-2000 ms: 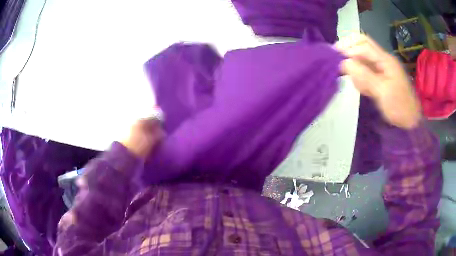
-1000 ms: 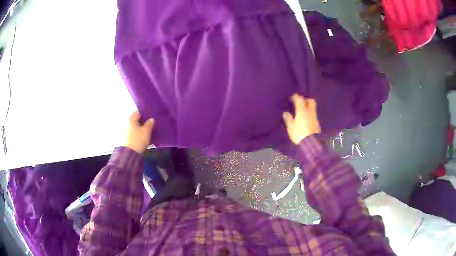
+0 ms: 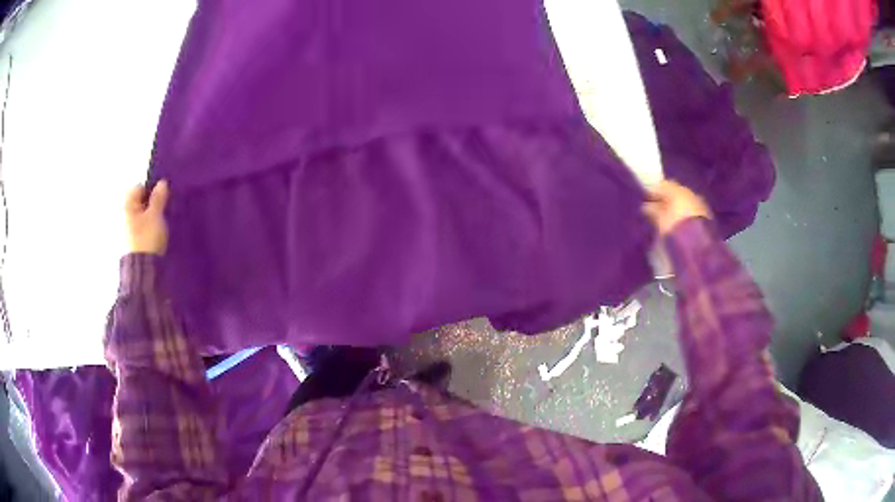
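A deep-purple garment (image 3: pixel 393 216) is spread out in front of me over the white table (image 3: pixel 78 196). A gathered seam runs across it, and its lower edge hangs past the table's near edge. My left hand (image 3: pixel 147 218) pinches the garment's left edge near the seam. My right hand (image 3: pixel 677 206) grips its right edge, with the fingertips partly hidden at the cloth. The garment's upper part runs out of the picture at the top. No scissors are visible in either hand.
A crumpled purple pile (image 3: pixel 702 137) lies on the grey floor at the right. A red padded item (image 3: pixel 819 44) is at the upper right. White scraps (image 3: pixel 604 338) lie on the floor below the garment. More purple cloth (image 3: pixel 69 426) is at the lower left, and white cloth (image 3: pixel 844 446) at the lower right.
The garment was bunched and blurred, then laid out lengthwise, and now it is spread wider. Since the last earlier frame, my left hand has moved left and up and my right hand right.
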